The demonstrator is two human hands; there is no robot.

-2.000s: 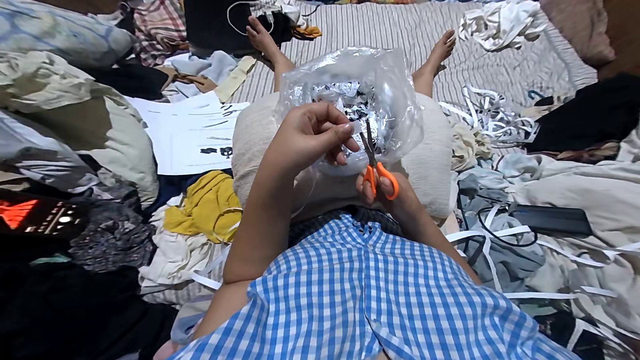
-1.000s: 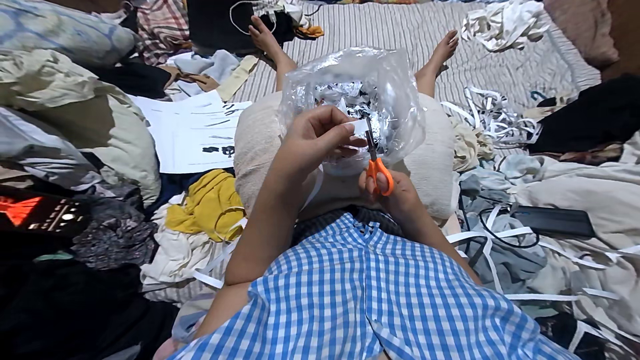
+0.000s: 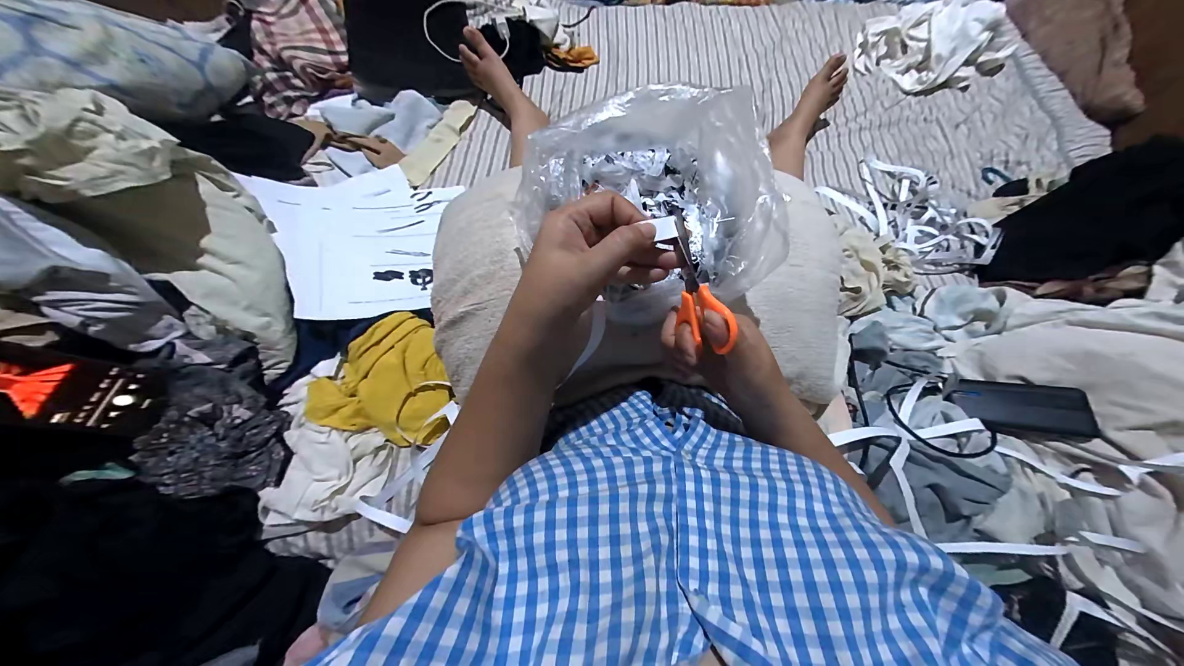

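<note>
My left hand (image 3: 606, 245) pinches the end of a narrow white strip (image 3: 662, 228), which looks like paper, between thumb and finger. A part of the strip hangs below that hand. My right hand (image 3: 717, 347) holds scissors with orange handles (image 3: 707, 319), their blades pointing up and meeting the strip near my left fingertips. How far the blades are apart is hard to tell. Behind both hands stands a clear plastic bag (image 3: 740, 176) on a pale cushion (image 3: 481, 268) across my lap. Many small black, white and silvery cut pieces (image 3: 643, 171) lie in the bag.
Left of the cushion are printed sheets (image 3: 347, 245) and a yellow cloth (image 3: 384, 379). To the right lie tangled white strips (image 3: 916, 217), a dark phone-like device (image 3: 1022, 408) and a black cable (image 3: 934, 449). Heaped clothes surround me on a striped mat (image 3: 638, 46).
The scissor blades, plainly apart and just below the left fingers two seconds ago, have moved up to the white strip. My left hand stays in nearly the same place.
</note>
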